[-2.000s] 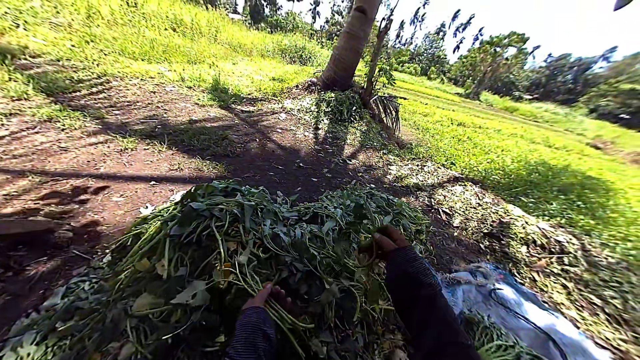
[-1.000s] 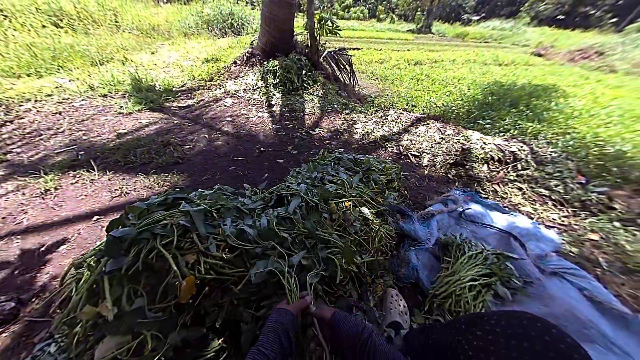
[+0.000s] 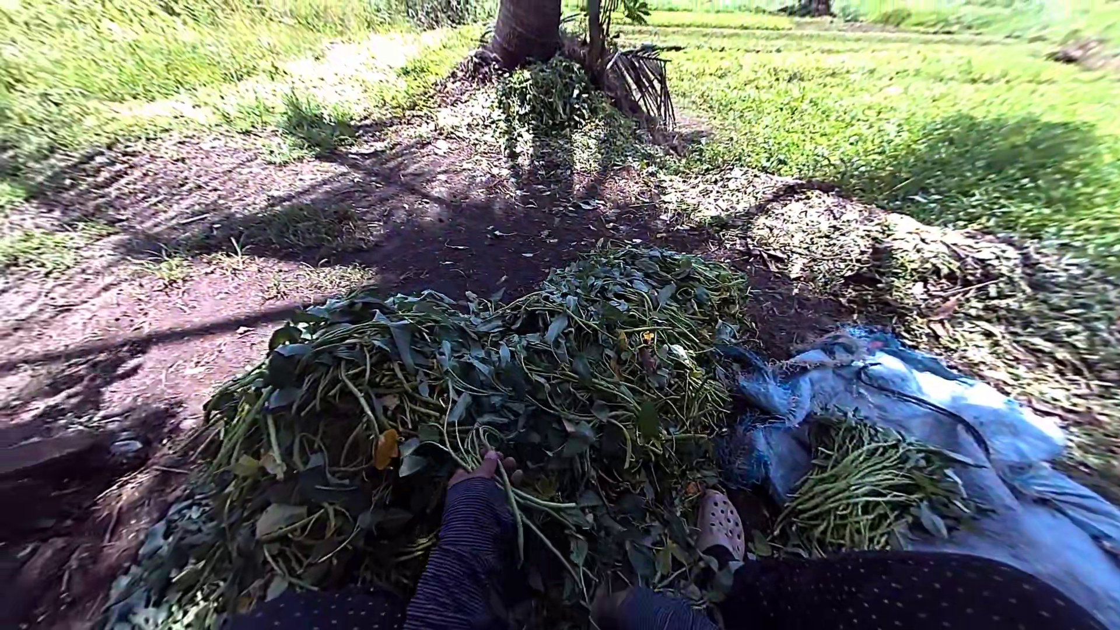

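A large heap of leafy green vines [image 3: 525,350] lies on the ground before me. My left hand [image 3: 486,470], in a striped dark sleeve, is closed around several long green stems [image 3: 534,503] at the near side of the heap. My right hand [image 3: 612,604] is low near the bottom edge, dark and partly hidden by leaves; whether it grips anything does not show. A bundle of green stems [image 3: 862,490] rests on a white and blue woven plastic sack [image 3: 1006,490] to the right.
A perforated clog [image 3: 721,523] on my foot stands between heap and sack. My dark dotted clothing covers the knees. Beyond the heap are bare shaded soil [image 3: 472,236], a tree trunk [image 3: 527,31], dry plant litter [image 3: 875,245] and grass.
My two hands were together at the heap's near side a second ago; now they are apart, my right hand lower and farther right. The left still has stems in it.
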